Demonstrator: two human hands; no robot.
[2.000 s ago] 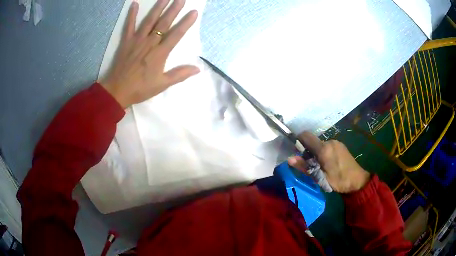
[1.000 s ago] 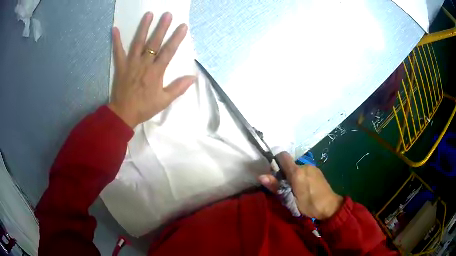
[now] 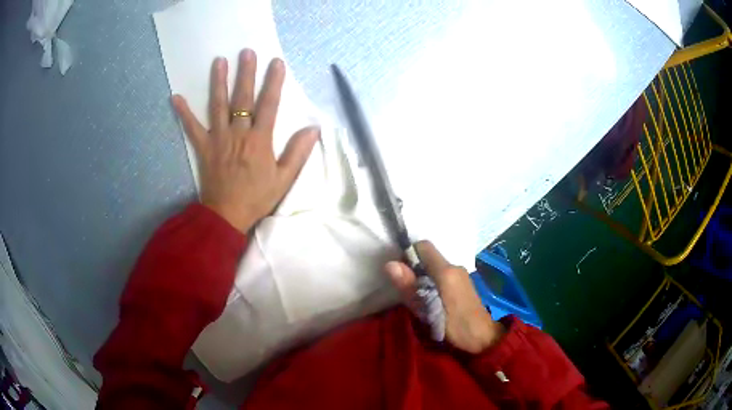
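Note:
A white garment panel (image 3: 313,248) lies on the table in front of me, wrinkled in the middle, its near edge against my red clothing. My left hand (image 3: 245,156) lies flat on the panel, fingers spread, a ring on one finger. My right hand (image 3: 449,300) holds the tailor's shears (image 3: 369,152) by the cloth-wrapped handles. The blades look closed or nearly so, slightly blurred, and point away from me along the panel's right side. Glare hides part of the panel's right edge, so I cannot tell whether the blades touch it.
The grey-blue table (image 3: 104,144) has strong glare on its right. White scraps (image 3: 50,32) lie at the far left. White cloth (image 3: 662,16) is at the far right corner. A yellow wire rack (image 3: 678,160) and a blue object (image 3: 506,288) stand beyond the right edge. Layered white cloth (image 3: 32,336) shows lower left.
The panel and my left hand have shifted towards me, showing more of the panel's far end. The shears have swung more upright and moved left with my right hand.

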